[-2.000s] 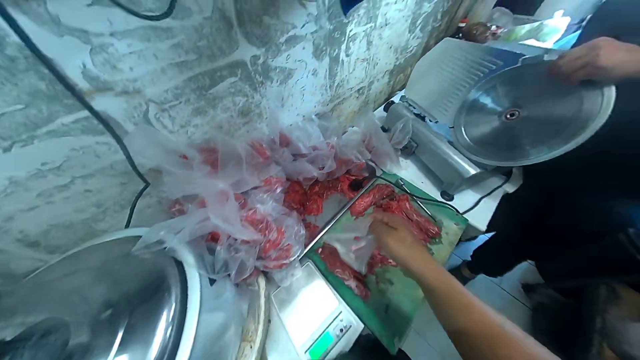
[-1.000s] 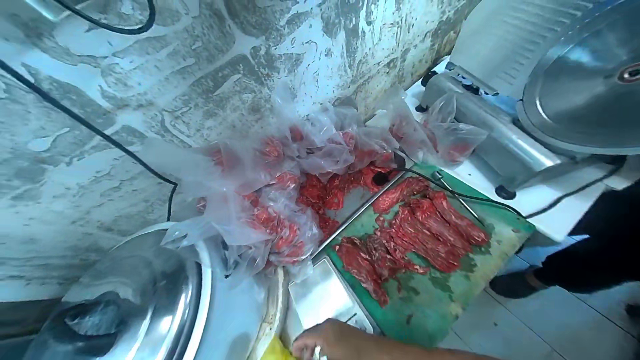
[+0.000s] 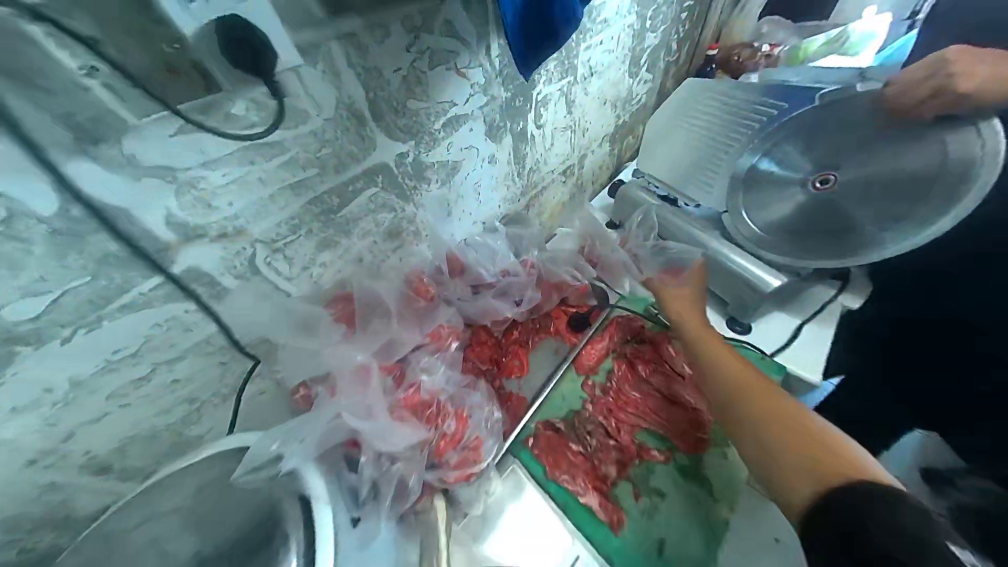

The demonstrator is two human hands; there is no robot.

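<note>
My right hand [image 3: 683,295] reaches over the far end of the green cutting board [image 3: 669,520] and is on a clear plastic bag [image 3: 630,248] with red meat in it, by the foot of the slicer. Whether its fingers grip the bag is hard to tell. Strips of raw red meat [image 3: 646,386] lie on the board under my forearm. To the left, several clear bags of meat [image 3: 441,417] are heaped over a metal tray [image 3: 543,366] of loose meat pieces. My left hand is out of view.
A meat slicer [image 3: 709,244] stands beyond the board. Another person's hand [image 3: 945,83] holds the rim of a large round metal disc [image 3: 858,181] there. A scale [image 3: 512,528] and a shiny metal lid [image 3: 197,512] are at the near left. A black cable [image 3: 811,319] runs beside the slicer.
My right hand was at the near edge by the scale a second ago; now it is at the bag beyond the board. The view has shifted. The other person's hand is in view again.
</note>
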